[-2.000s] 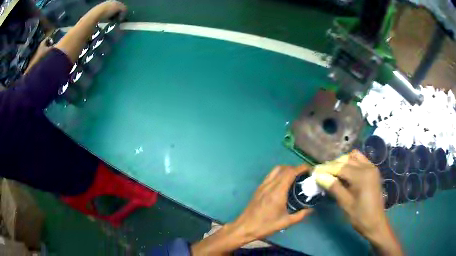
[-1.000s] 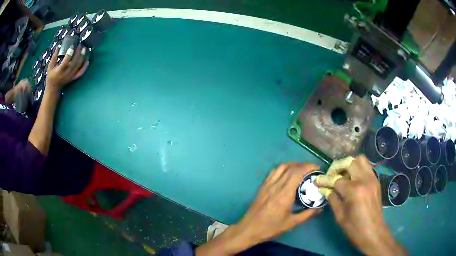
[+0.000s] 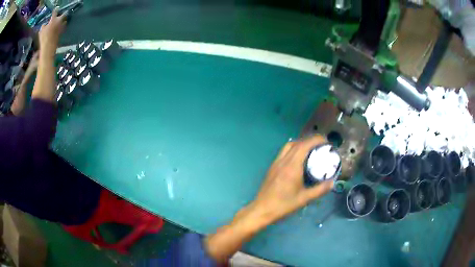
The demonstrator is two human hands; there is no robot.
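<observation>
My left hand point(image 3: 284, 180) grips a black cup point(image 3: 308, 180) with a white insert point(image 3: 323, 163) in its mouth. It holds the cup at the front edge of the press base plate point(image 3: 317, 122), short of the plate's central hole. The press punch point(image 3: 340, 117) points down above the plate, behind the cup, not touching it. My right hand is not in view. A dark blurred shape at the lower right edge cannot be made out.
Empty black cups point(image 3: 383, 160) stand right of the press, before a white insert heap point(image 3: 424, 120). The press lever point(image 3: 435, 57) is at upper right. Filled cups point(image 3: 86, 78) and another worker's arm point(image 3: 47, 62) are at far left, above a red stool point(image 3: 117, 221).
My left hand has raised the cup toward the press plate. The insert now fills the cup mouth more flatly. My right hand has let go and left the picture. The other worker's hand has moved up.
</observation>
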